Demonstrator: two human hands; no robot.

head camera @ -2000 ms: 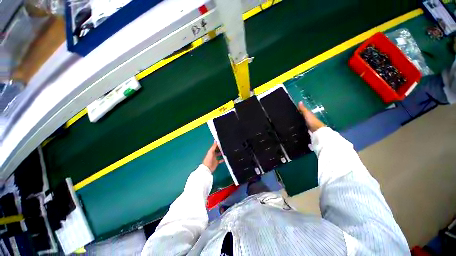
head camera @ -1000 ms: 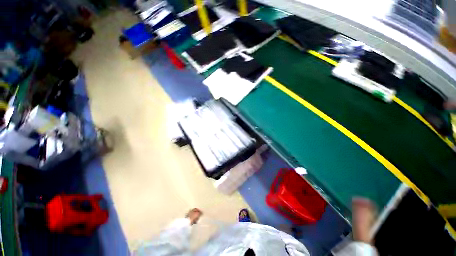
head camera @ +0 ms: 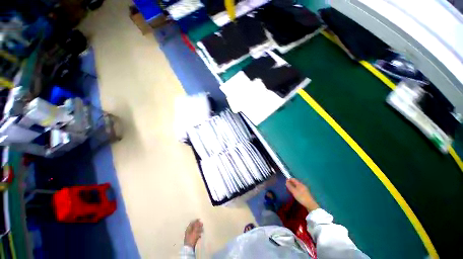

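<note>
My left hand (head camera: pixel 193 233) hangs over the pale floor at the lower middle, holding nothing, its fingers close together and a little blurred. My right hand (head camera: pixel 301 194) is at the teal bench's front edge, its fingertips at the edge, with nothing seen in it. A dark crate (head camera: pixel 207 184) holds many upright white trays or dividers (head camera: pixel 228 152) beside the bench, ahead of both hands. A white carrier board (head camera: pixel 247 96) lies on the bench behind the crate, with black covers (head camera: pixel 276 75) over its far part.
More black covers (head camera: pixel 234 43) on white boards lie at the bench's far end. A green conveyor (head camera: pixel 365 111) with yellow strips runs along the right, bearing a white item (head camera: pixel 419 117). Red stools stand at left (head camera: pixel 85 203) and under the bench (head camera: pixel 294 217).
The view has swung from the covers held in both hands to the crate. The held covers are out of view. My right hand has moved to the bench edge; my left hand is over the floor.
</note>
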